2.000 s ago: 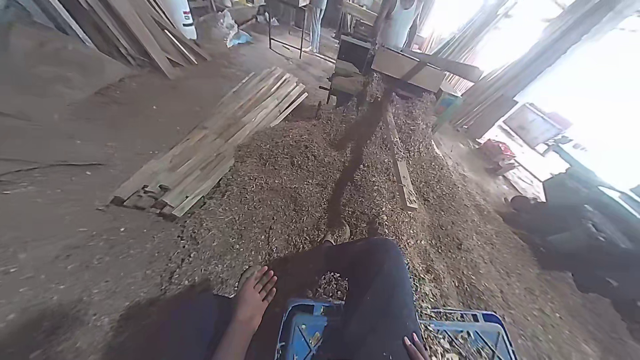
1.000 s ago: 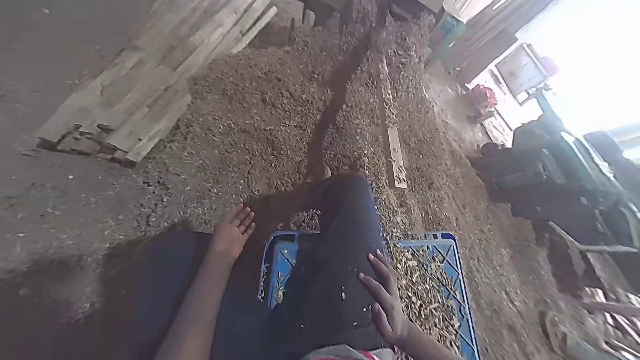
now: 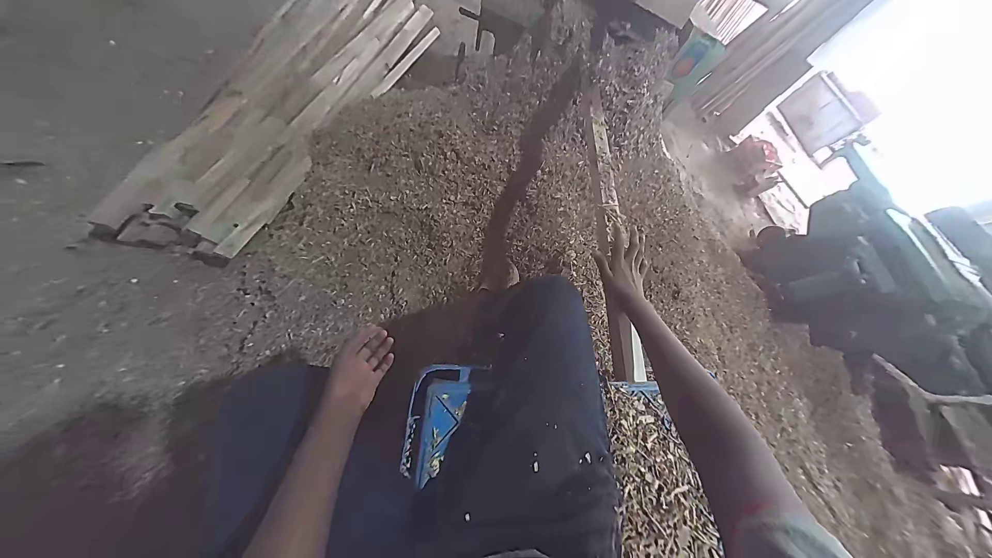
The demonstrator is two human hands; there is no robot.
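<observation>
My left hand (image 3: pixel 366 363) is held above my left thigh, palm partly turned up and fingers slightly curled, with nothing in it. My right hand (image 3: pixel 625 267) reaches forward past my right knee with its fingers spread, over a long narrow wooden board (image 3: pixel 601 155) that lies on the shavings; whether it touches the board I cannot tell. Between and beside my dark-trousered legs shows a blue plastic crate (image 3: pixel 443 422). Wood shavings (image 3: pixel 659 480) fill its right part. The middle of the crate is hidden by my leg.
A stack of wooden boards (image 3: pixel 263 147) lies on the ground at the upper left. Wood shavings (image 3: pixel 403 186) cover the floor ahead. Bulky dark objects (image 3: pixel 868 287) stand at the right, with a red object (image 3: pixel 756 157) beyond. More long boards (image 3: pixel 775 54) lean at the upper right.
My right hand has moved from my thigh forward over the long board, its fingers spread. My left hand stays near my left thigh. The view has tipped down since two seconds ago.
</observation>
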